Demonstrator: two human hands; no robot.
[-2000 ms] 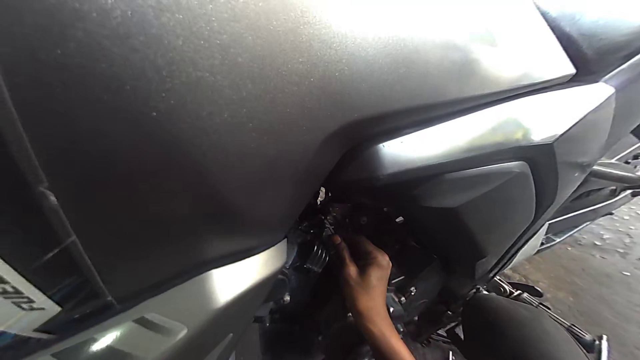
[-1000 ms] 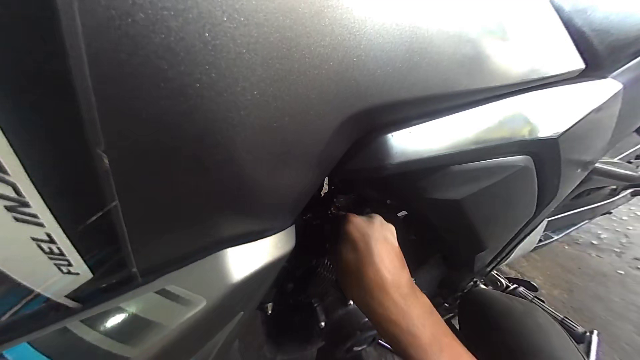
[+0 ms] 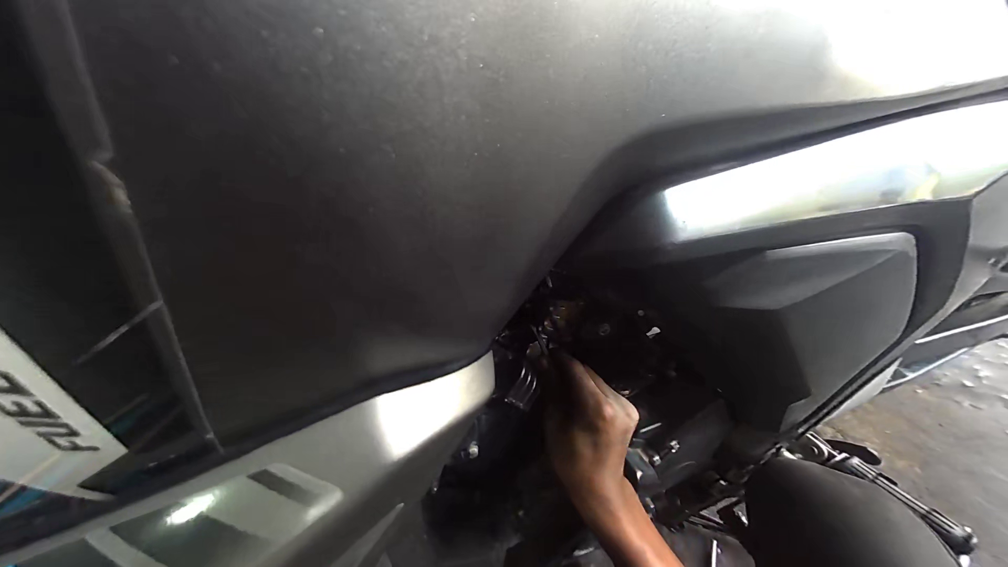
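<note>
My right hand [image 3: 591,413] reaches up from the lower right into the dark gap of a motorcycle, below its large grey body panel [image 3: 354,197]. The thumb and fingers are drawn together among small engine-bay parts. A thin dark piece [image 3: 539,340] shows at the fingertips; whether they grip it cannot be told. Just left of the fingers are curved, shiny ribbed parts [image 3: 522,387]. A small brownish metal part [image 3: 564,312] lies above them in shadow. My left hand is out of view.
A silver trim panel [image 3: 417,413] borders the gap at the left, and a dark side cover [image 3: 835,315] at the right. A dark rounded shape [image 3: 835,516], perhaps a knee, is at the lower right near a metal footrest or lever [image 3: 906,488]. Grey ground [image 3: 945,425] lies beyond.
The back of my right hand covered more of the gap one second ago; now the fingers are pinched lower, showing the ribbed parts and the brownish part. The view has moved nearer.
</note>
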